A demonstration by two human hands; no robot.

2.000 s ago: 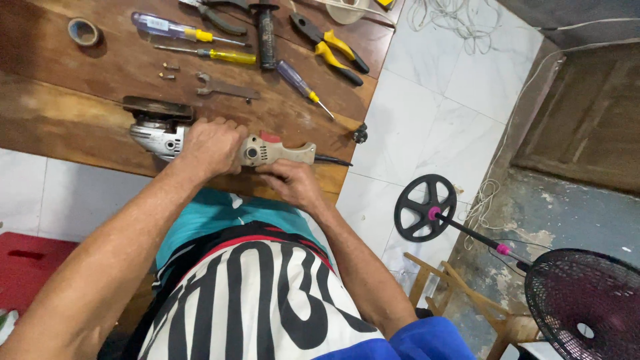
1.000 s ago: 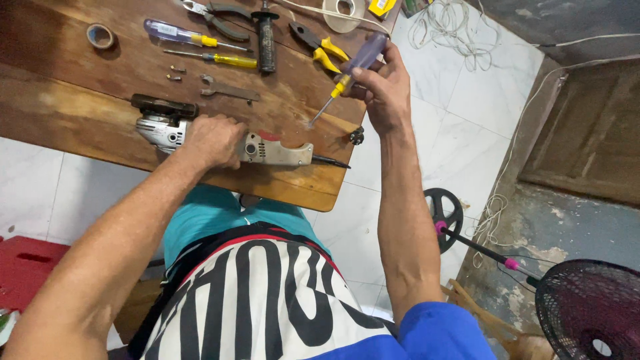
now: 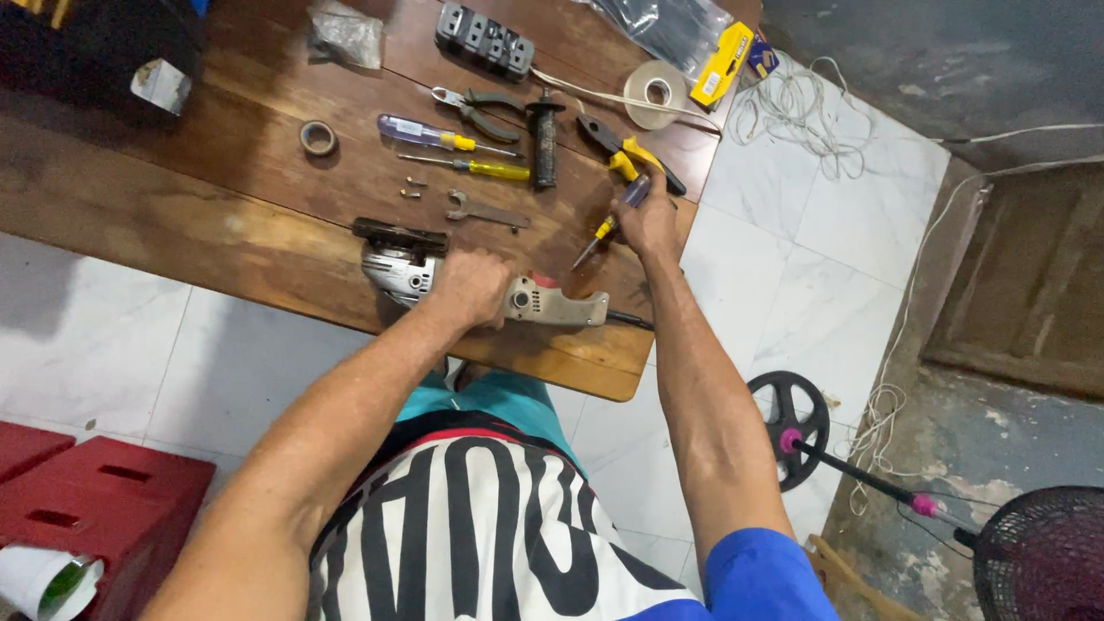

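Note:
My left hand (image 3: 473, 289) grips the body of an angle grinder (image 3: 561, 302) lying along the near edge of the wooden table. My right hand (image 3: 647, 216) has a screwdriver with a purple and yellow handle (image 3: 606, 228), its tip pointing down toward the tabletop. Just beyond the right hand are combination pliers with yellow and black grips (image 3: 634, 155). An open-end wrench (image 3: 486, 210) lies behind the grinder. Farther back are a yellow screwdriver (image 3: 466, 166), a second purple-handled screwdriver (image 3: 427, 134), diagonal cutters (image 3: 477, 112) and a black side handle (image 3: 543, 142).
A power strip (image 3: 485, 41), a clear tape roll (image 3: 655, 93) and a yellow-labelled plastic package (image 3: 723, 65) lie at the table's back. A brown tape roll (image 3: 318, 138) is at left. Red stools (image 3: 103, 509) stand lower left, a fan (image 3: 1039, 552) lower right. Cable coils (image 3: 798, 112) lie on the tiles.
My right hand left the grinder's rear, took the purple-handled screwdriver from the table and raised it, then brought it lower beside the pliers. My left hand has stayed on the grinder.

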